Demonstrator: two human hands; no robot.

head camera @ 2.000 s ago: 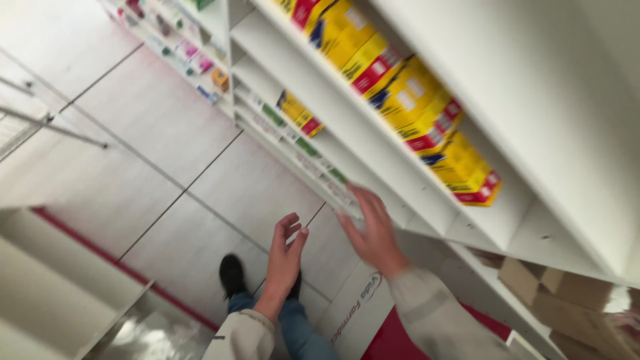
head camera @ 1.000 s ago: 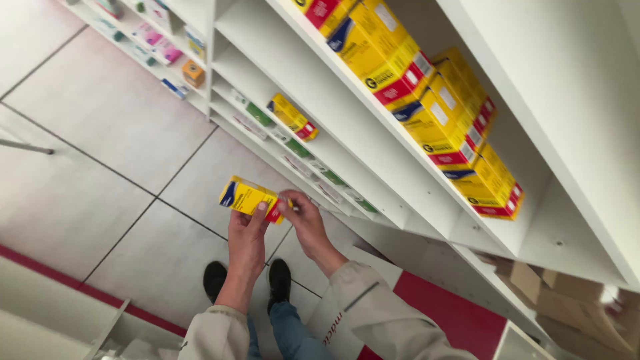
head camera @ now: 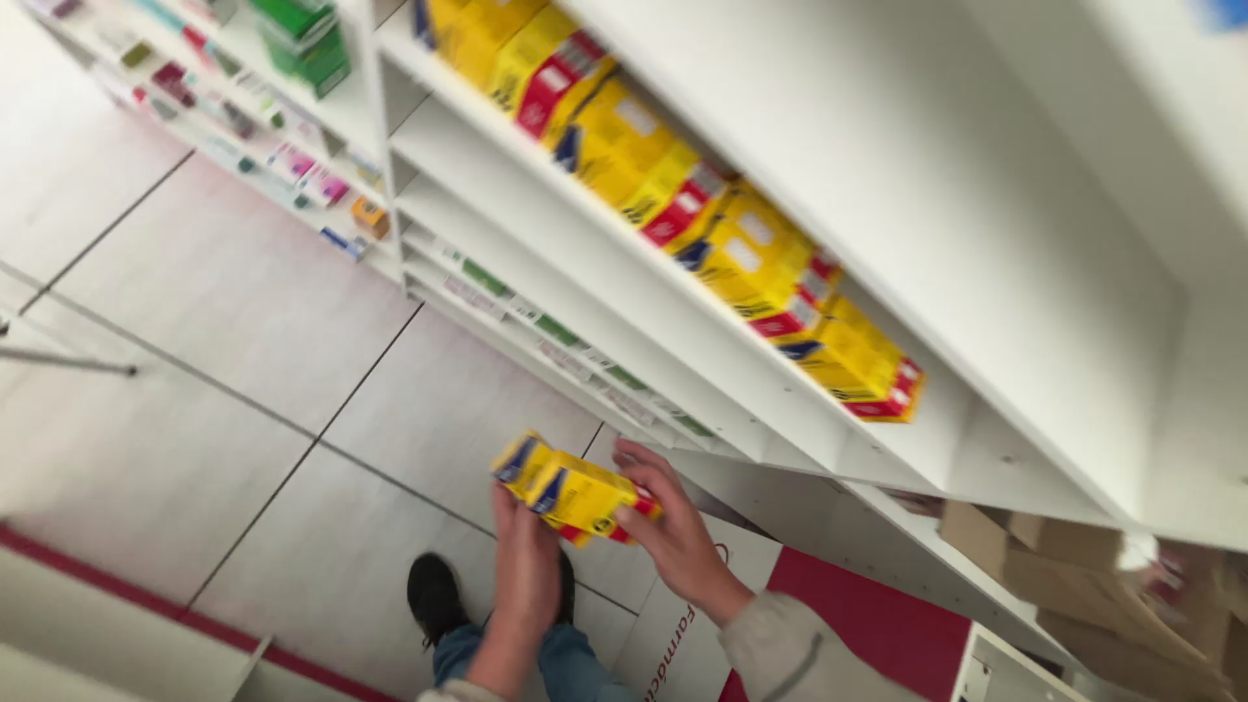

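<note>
Two yellow cartons with blue and red ends (head camera: 575, 487) lie side by side between my hands, over the tiled floor. My left hand (head camera: 526, 551) supports them from below at their left end. At their red end, the fingers and thumb of my right hand (head camera: 668, 526) close on the nearer carton. Both hands are below the shelving unit's edge. A row of similar yellow cartons (head camera: 682, 205) stands on a white shelf above and to the right, several of them stacked. Motion blur softens the print on them.
Lower white shelves (head camera: 585, 283) hold green and white packs (head camera: 556, 327). Green boxes (head camera: 312, 49) and small coloured packs stand at the upper left. Opened brown cardboard boxes (head camera: 1092, 575) lie at lower right, near a red and white panel (head camera: 848, 604). A metal leg (head camera: 68, 361) is at far left.
My hands, bare two seconds ago, hold yellow cartons now. The yellow carton seen on a lower shelf in both earlier frames no longer shows there.
</note>
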